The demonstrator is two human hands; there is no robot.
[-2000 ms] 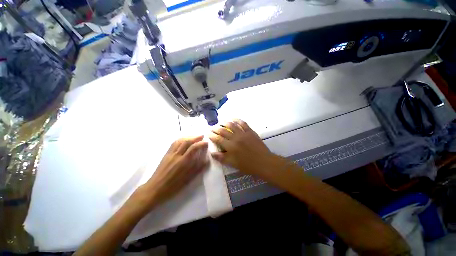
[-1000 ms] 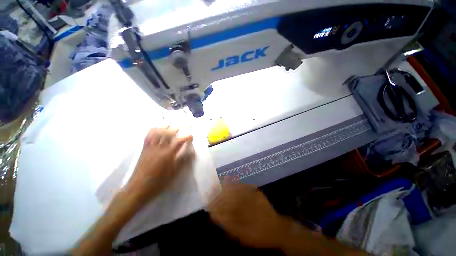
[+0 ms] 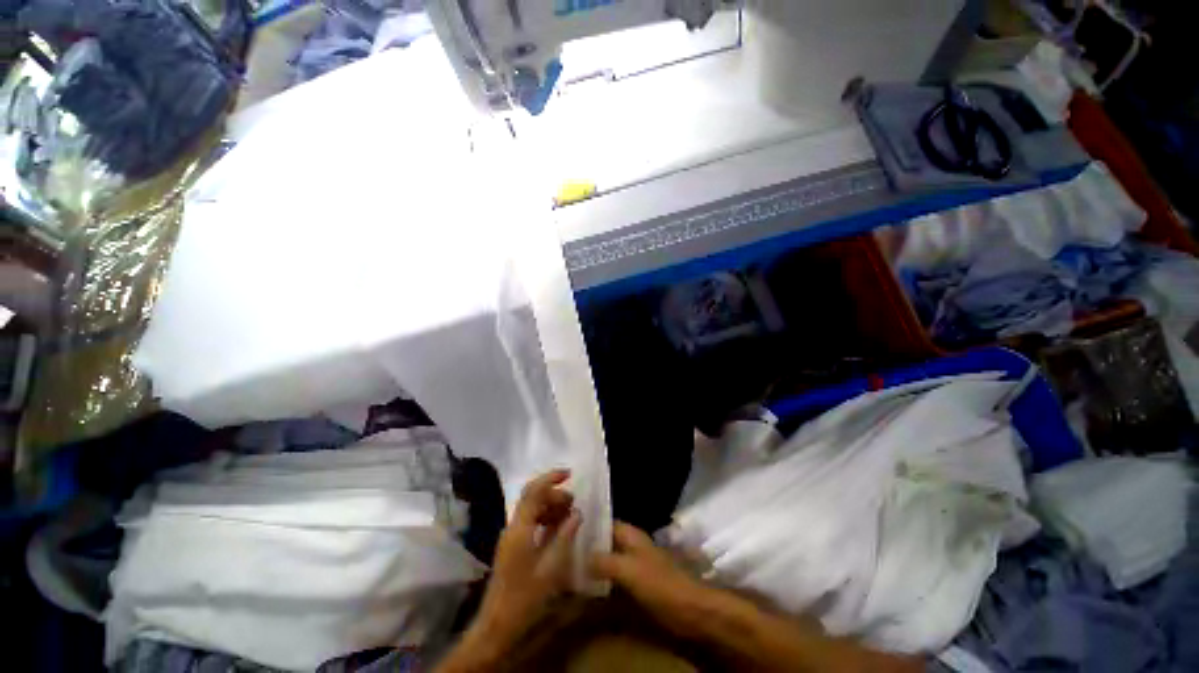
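Observation:
The white fabric panel (image 3: 342, 250) lies left of the needle and hangs over the table's front edge. Its folded strip (image 3: 565, 355) runs from under the sewing machine head (image 3: 526, 53) down to my hands. My left hand (image 3: 537, 546) holds the lower end of the strip from the left, fingers curled. My right hand (image 3: 634, 565) holds the strip's right edge at the same end; its fingertips are partly hidden by the strip. The yellow block (image 3: 575, 192) sits on the bed right of the strip.
Ruler tape (image 3: 736, 210) runs along the table front. Black-handled scissors (image 3: 966, 138) lie on grey-blue cloth at right. A stack of white panels (image 3: 276, 552) is below left. White pieces (image 3: 842, 487) heap over a blue bin (image 3: 1045, 408). A red-orange crate (image 3: 907, 296) stands behind it.
Both hands have moved down from the machine bed, past the table edge, to the strip's lower end. The view has tilted down, showing the stack and the bin heap.

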